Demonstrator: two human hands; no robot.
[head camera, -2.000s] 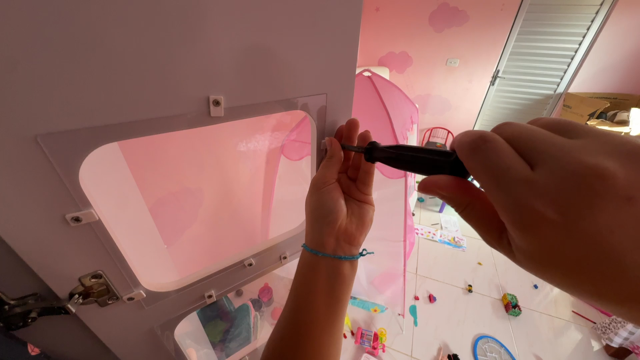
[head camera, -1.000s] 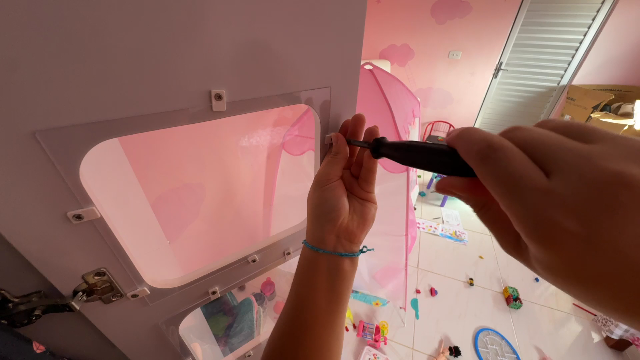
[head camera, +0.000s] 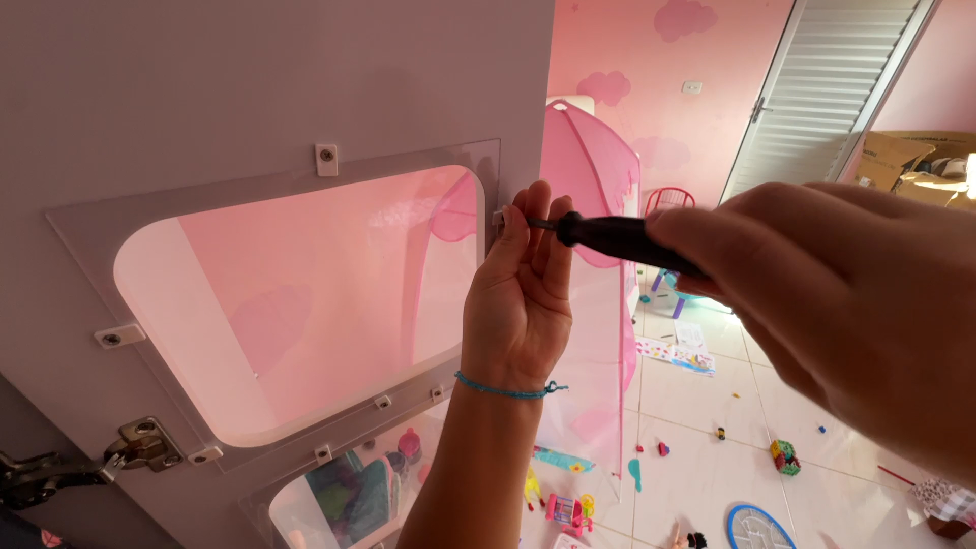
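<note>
My right hand (head camera: 846, 305) grips the black handle of a screwdriver (head camera: 618, 238), held nearly level with its shaft pointing left. The shaft reaches the fingertips of my left hand (head camera: 518, 305), palm toward me, with a blue cord bracelet at the wrist. My left thumb and a finger are at a small white clip (head camera: 499, 217) on the right edge of a clear plastic panel (head camera: 84, 236). The panel covers a rounded opening in a grey door (head camera: 229, 91). Fingers hide the screwdriver's tip. Other screwed white clips (head camera: 326, 160) sit around the panel.
A metal hinge (head camera: 145, 444) is at the door's lower left. A second windowed opening (head camera: 290, 507) lies below. Behind stand a pink play tent (head camera: 595, 168), a louvered door (head camera: 823, 84) and cardboard boxes (head camera: 888, 160). Toys, including a building-block piece (head camera: 784, 457), lie on the tiled floor.
Both hands stay at the panel's right edge with the screwdriver still held. My right hand's grip has shifted slightly; otherwise little differs.
</note>
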